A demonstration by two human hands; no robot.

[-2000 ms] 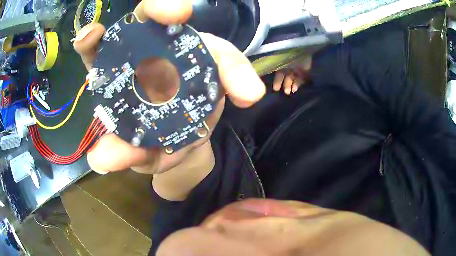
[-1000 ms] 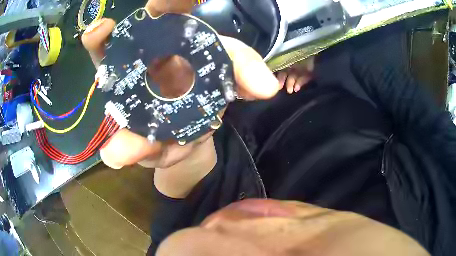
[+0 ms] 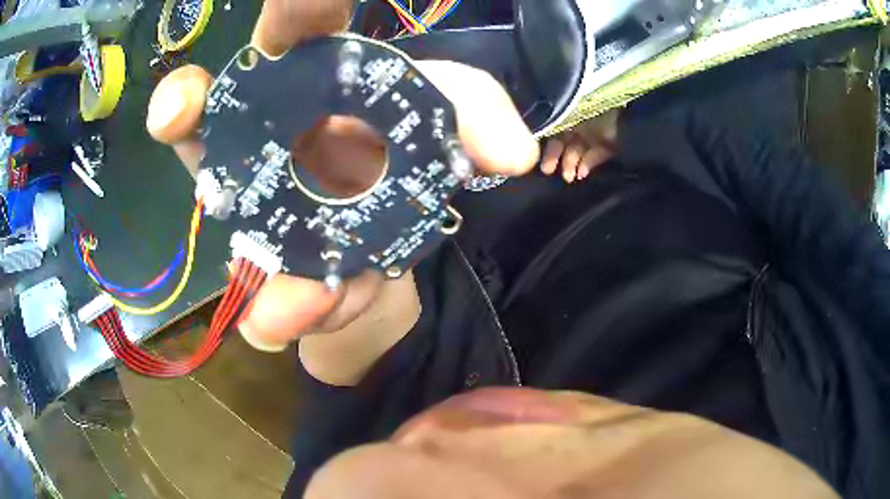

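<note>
My left hand (image 3: 293, 307) grips a black ring-shaped light board (image 3: 283, 210) by its rim, from behind, with fingers around several sides. Skin shows through the centre hole. Small parts and pale posts are on the face towards me. A red wire bundle (image 3: 171, 365) runs from a white plug (image 3: 256, 251) on the board to a loose white plug (image 3: 96, 310). Yellow, blue and red wires (image 3: 187, 287) hang from a second connector. My right hand (image 3: 581, 151) is small, low by the bench edge; only some fingers show, and whether it holds anything is unclear.
A black rounded housing (image 3: 554, 63) stands at the bench's worn edge (image 3: 673, 73), behind the board. Thin coloured wires (image 3: 424, 15) show above it. Yellow tape rolls (image 3: 102, 83) and white parts (image 3: 44, 307) lie on the left. Brown cardboard (image 3: 185, 409) is below.
The board has moved a little right, and its wires now hang lower, in front of the bench edge. More of the coloured wires behind shows. My right hand has barely moved.
</note>
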